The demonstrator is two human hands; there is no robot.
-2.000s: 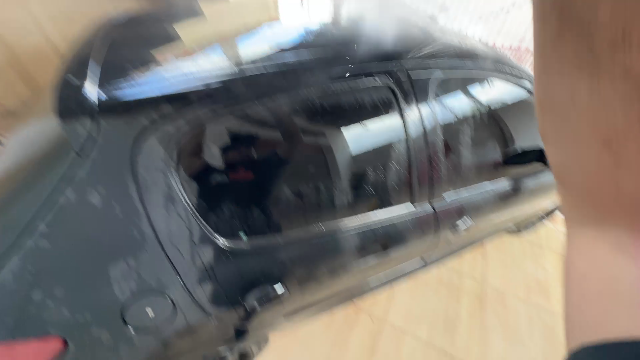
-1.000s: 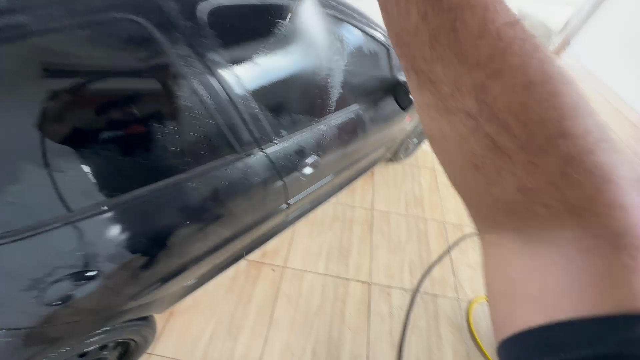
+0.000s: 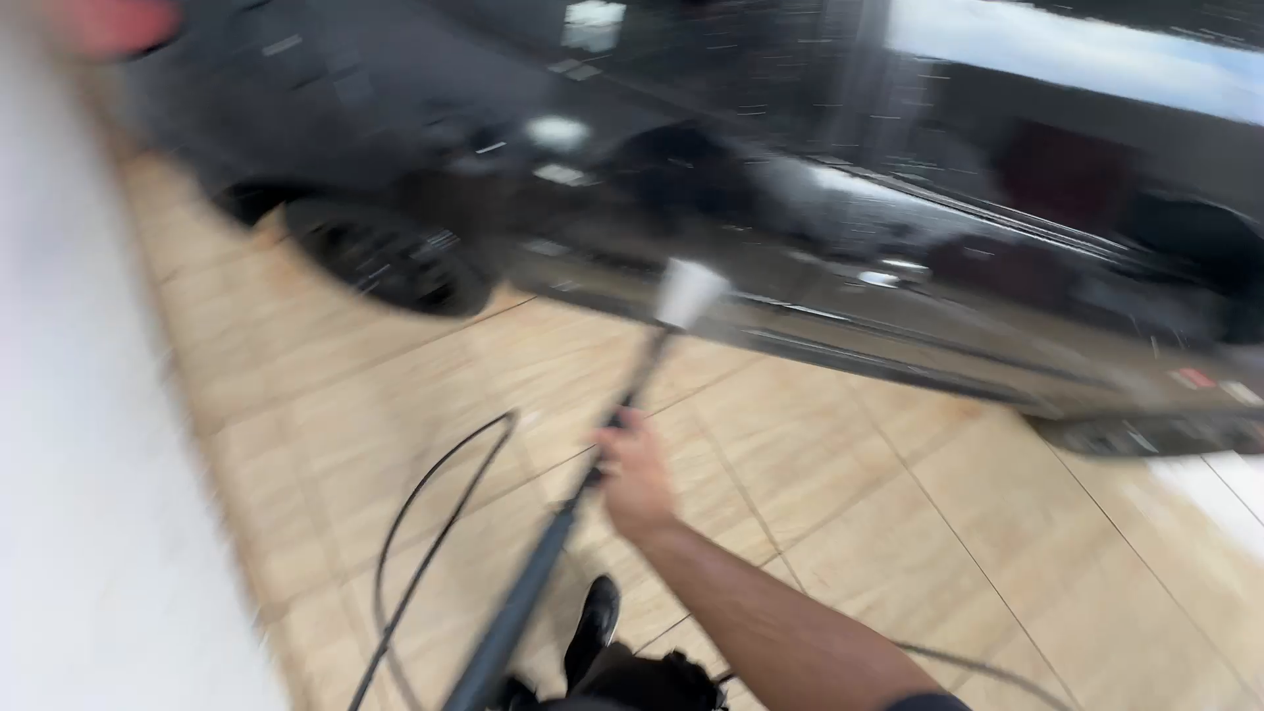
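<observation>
My right hand (image 3: 632,469) is closed around the dark shaft of a spray lance (image 3: 528,578), which runs from the bottom edge up to the middle of the view. A white fan of spray (image 3: 691,291) leaves its tip, in front of the lower side of a black car (image 3: 790,247). The car's paint and windows look wet and shiny, with small streaks on them. My left hand is out of view. The picture is blurred by motion.
A white wall (image 3: 89,444) runs along the left. A black hose (image 3: 434,553) loops over the beige tiled floor (image 3: 849,474). The car's wheel (image 3: 380,257) is at the left, near a red light (image 3: 118,25). My shoe (image 3: 592,617) shows below.
The view has swung down and back along the car. The spray, at the windows a second ago, is now low by the car's sill. My right hand and the lance have come into view.
</observation>
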